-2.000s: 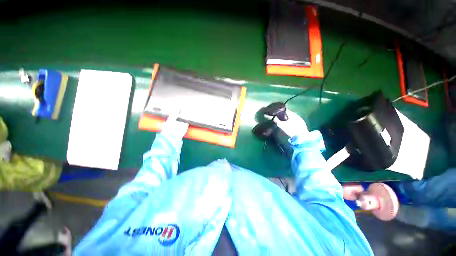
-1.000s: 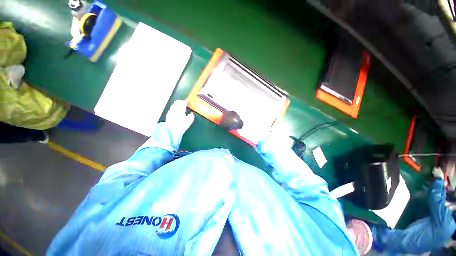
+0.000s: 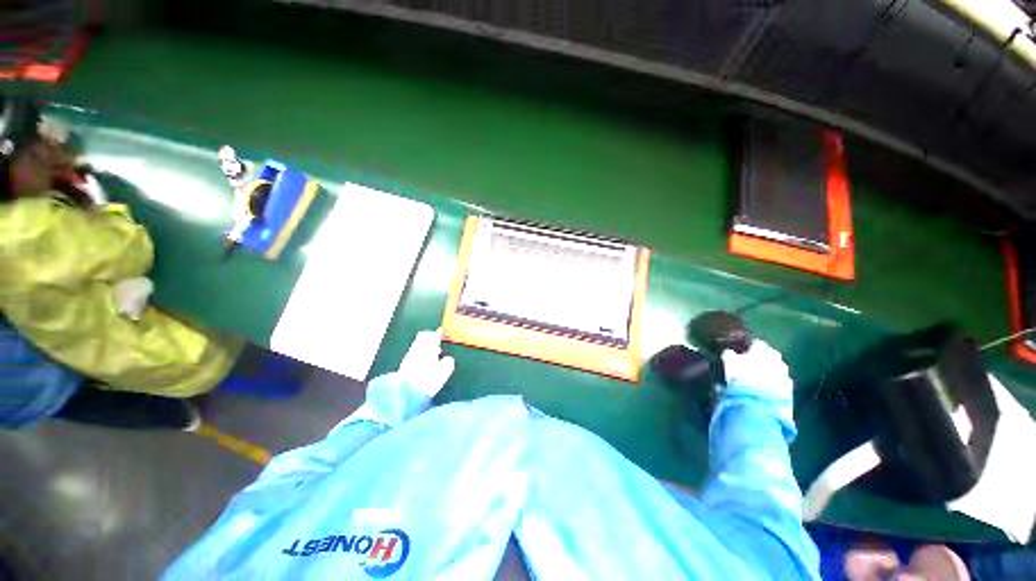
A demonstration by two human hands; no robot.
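Note:
A grey laptop [image 3: 548, 281] lies underside up on an orange-red tray [image 3: 540, 351] in front of me, its surface bright with glare. My left hand [image 3: 426, 364], in a white glove, is at the bench edge by the tray's lower left corner and holds nothing. My right hand [image 3: 755, 369], also gloved, is right of the tray, closed on a black barcode scanner [image 3: 719, 330]. A second black scanner [image 3: 681, 364] lies beside it, close to the tray. The fingers under the right hand are hidden.
A white sheet [image 3: 354, 281] and a blue tape dispenser [image 3: 276, 211] are at left. A black label printer [image 3: 934, 413] with a hanging white strip [image 3: 842, 478] is at right. Another laptop [image 3: 782, 183] lies on a tray beyond. A person in a yellow smock [image 3: 85, 284] is at far left.
The view has turned. The scanner that was over the laptop a second ago is now right of the tray under my right hand. My left hand stays near the tray's left corner.

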